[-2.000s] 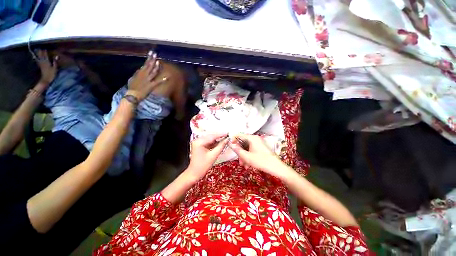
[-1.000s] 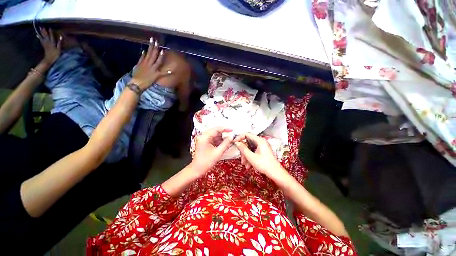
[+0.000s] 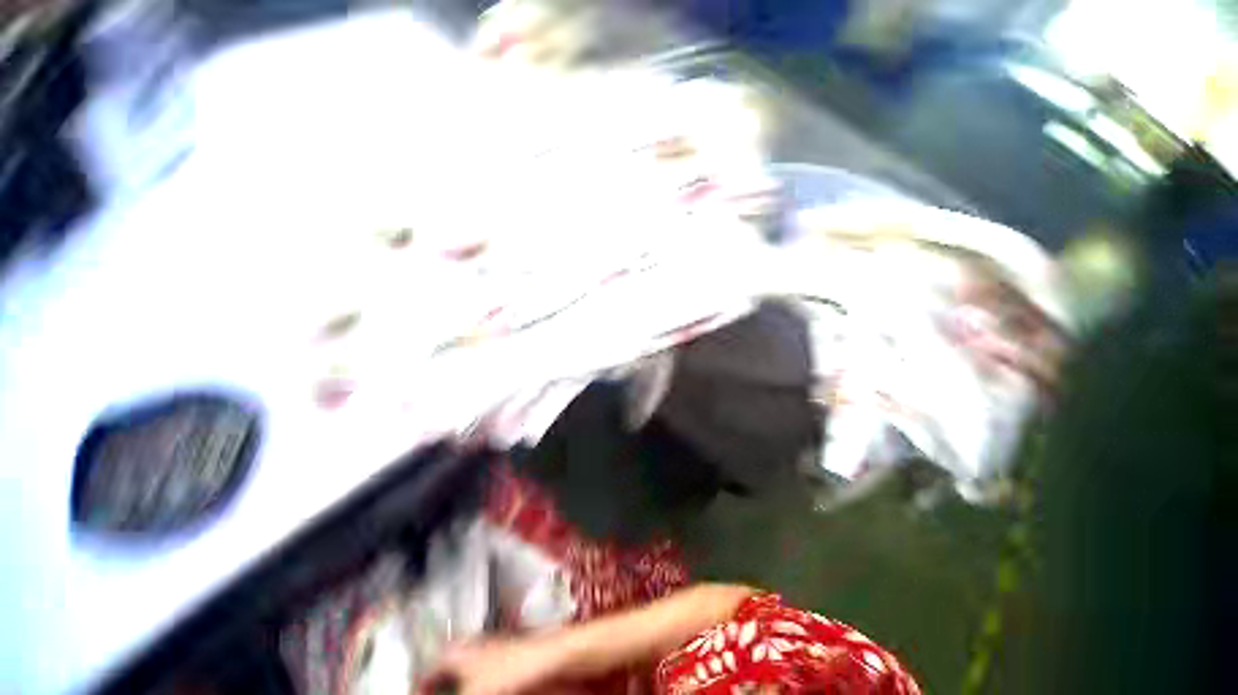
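The view is heavily blurred. The floral garment piece (image 3: 394, 631) lies bunched in the lap at the bottom left. My right hand (image 3: 469, 668) is at the bottom edge over the cloth, blurred and partly cut off, with the forearm reaching in from the right. Its fingertips and anything in them cannot be made out. My left hand is out of the picture. No needle, thread or button shows.
The white table (image 3: 82, 326) fills the left, with its dark front edge running diagonally. A dark tray of small pieces (image 3: 166, 464) stands on it. The garment pile (image 3: 584, 231) covers the table's far part. More floral cloth (image 3: 937, 340) hangs at the right centre.
The view has swung strongly to the right and blurred. The lap and my right hand have shifted to the bottom left. My left hand and the other person have left the picture.
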